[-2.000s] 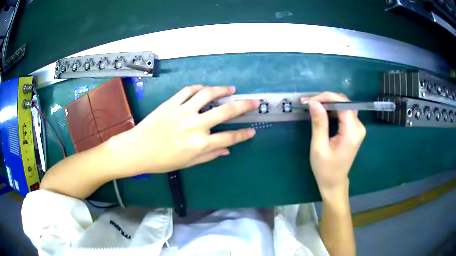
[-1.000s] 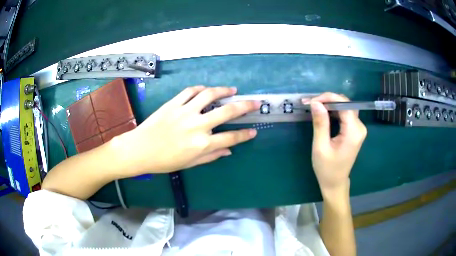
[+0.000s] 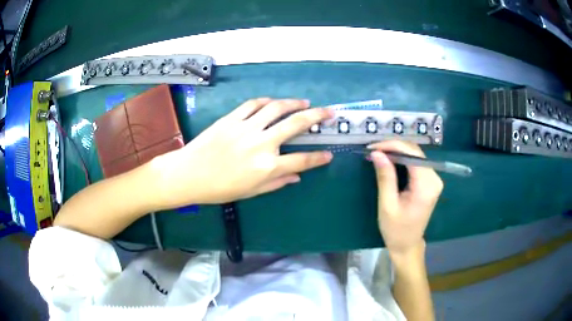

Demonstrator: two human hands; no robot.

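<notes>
A grey multi-cavity bar (image 3: 384, 126) lies across the middle of the bench, with several round dark-centred openings showing. My left hand (image 3: 248, 150) lies over its left end, fingers spread across the bar and below it. My right hand (image 3: 407, 188) is just below the bar and holds silver tweezers (image 3: 433, 163) like a pen. Their tips point left toward a small dotted sheet (image 3: 342, 150) at the bar's lower edge. A pale bluish strip (image 3: 357, 105) shows above the bar. The bar's left end is hidden under my left hand.
A similar bar (image 3: 147, 70) lies by the white strip (image 3: 301, 47) at upper left. A reddish-brown plate (image 3: 139, 131) and blue-yellow instrument (image 3: 28, 157) are at left. Stacked bars (image 3: 524, 135) are at right. A black pen tool (image 3: 232, 232) lies near the front edge, beside a grey cable (image 3: 155, 232).
My right hand has moved down and left, off the bar, with the tweezers now tilted. More of the bar's right part shows. The bluish strip above the bar is now visible. The view has shifted slightly.
</notes>
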